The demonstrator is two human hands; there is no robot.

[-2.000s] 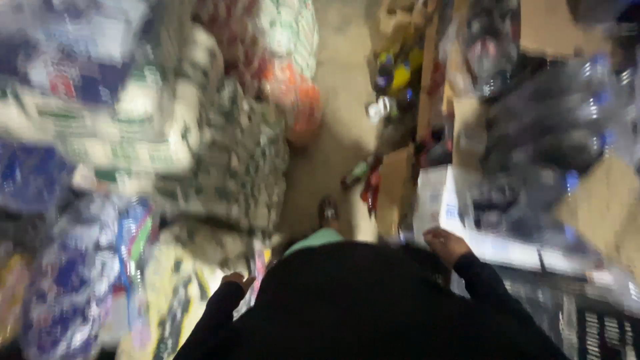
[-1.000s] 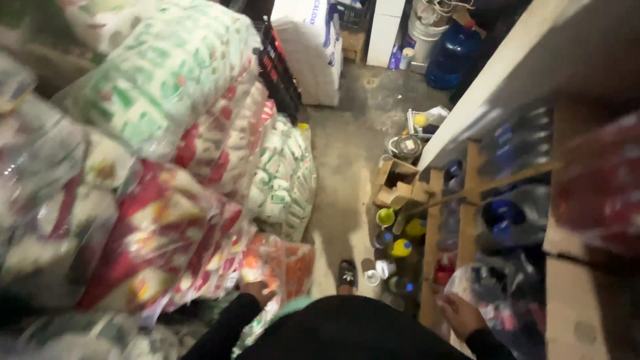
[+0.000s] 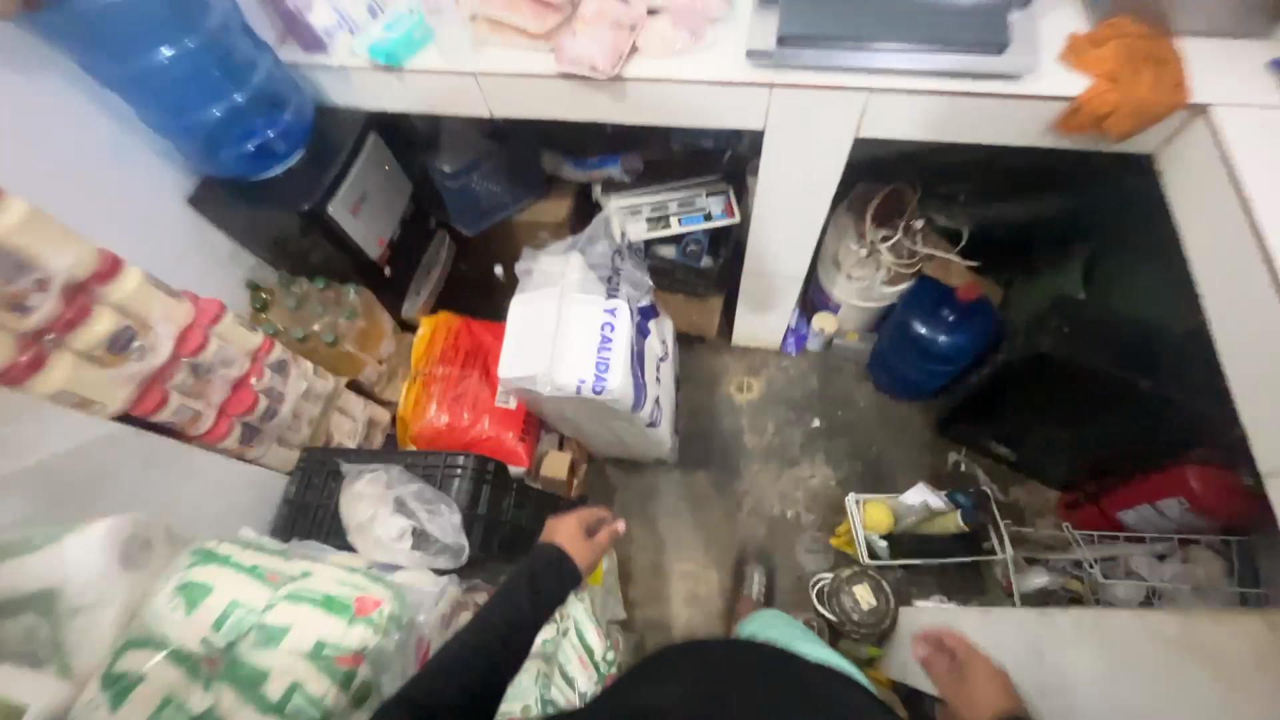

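My left hand (image 3: 582, 541), in a black sleeve, hangs with bent fingers just right of a black plastic crate (image 3: 420, 495). Nothing shows in it. A clear plastic bag with pale contents (image 3: 402, 515) rests on that crate. Beyond stand a red and orange plastic package (image 3: 465, 395) and a tall white plastic-wrapped pack (image 3: 600, 350) with blue lettering. At the lower right, my right hand (image 3: 965, 672) is blurred, its fingers apart and nothing visible in it. It is over or beside a white surface (image 3: 1120, 650); contact cannot be told.
Bulk packs with green and white packaging (image 3: 260, 620) line the lower left. A white wire basket (image 3: 930, 525) and a round dark device (image 3: 853, 603) sit on the floor at right. Ahead is a white counter (image 3: 680, 95), with a blue jug (image 3: 935, 338) and a bucket (image 3: 865, 255) beneath.
The view has moved forward along the aisle, from between stacked packs and shelves to the white counter. The white pack and the blue jug, far off one second ago, are now closer. Both hands still hold nothing visible.
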